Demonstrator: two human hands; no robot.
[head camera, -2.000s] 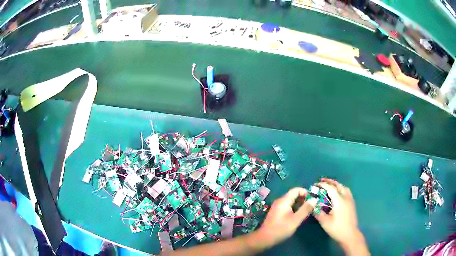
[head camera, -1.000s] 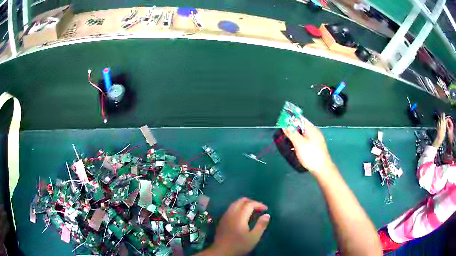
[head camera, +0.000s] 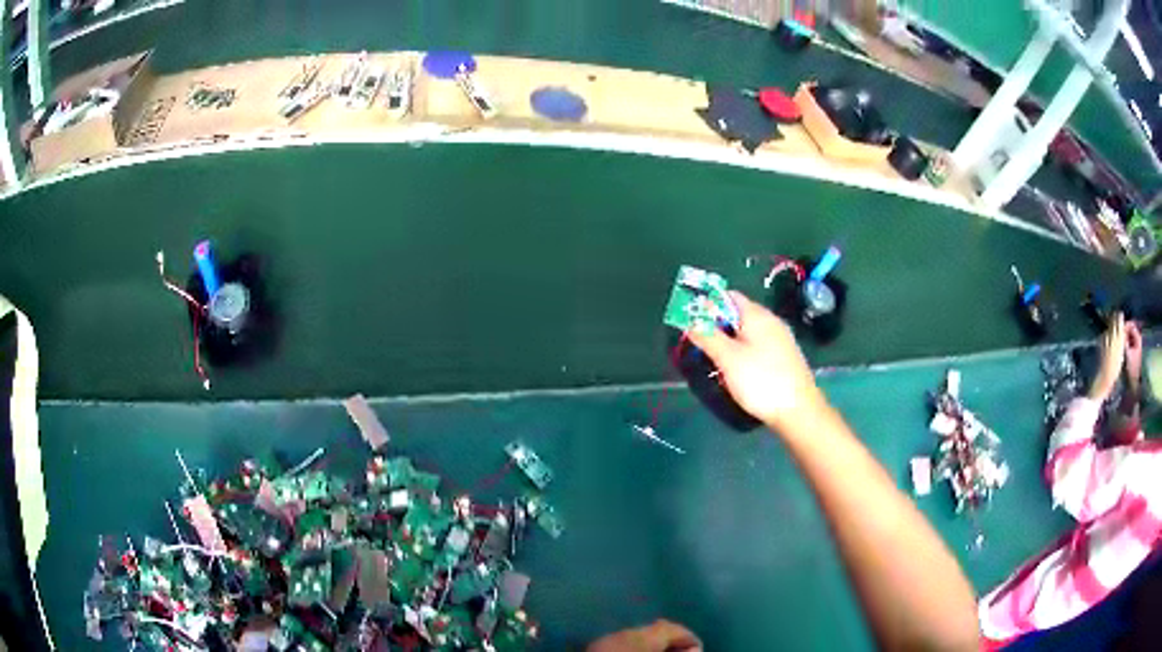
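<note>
My right hand (head camera: 765, 363) holds a black speaker unit (head camera: 714, 386) with a green circuit board (head camera: 695, 301) at its top, over the border between bench and conveyor belt. A thin red wire hangs from it to a small pale piece (head camera: 659, 439) at its left. The hand hides much of the unit. My left hand (head camera: 646, 637) is at the bottom edge, mostly cut off, and its fingers cannot be made out. A large tangled board pile (head camera: 319, 554) lies on the bench at the left.
The conveyor belt (head camera: 510, 280) carries speaker units with blue batteries, one at left (head camera: 229, 306) and one beyond my right hand (head camera: 819, 299). A smaller board pile (head camera: 958, 448) lies at right, near a neighbour's striped sleeve (head camera: 1083, 522). A pale strap (head camera: 26, 471) is at the left edge.
From two seconds ago, my hands have parted from the board between them. My right hand now holds board and unit by the belt. Since one second ago, my left hand has dropped towards the bottom edge.
</note>
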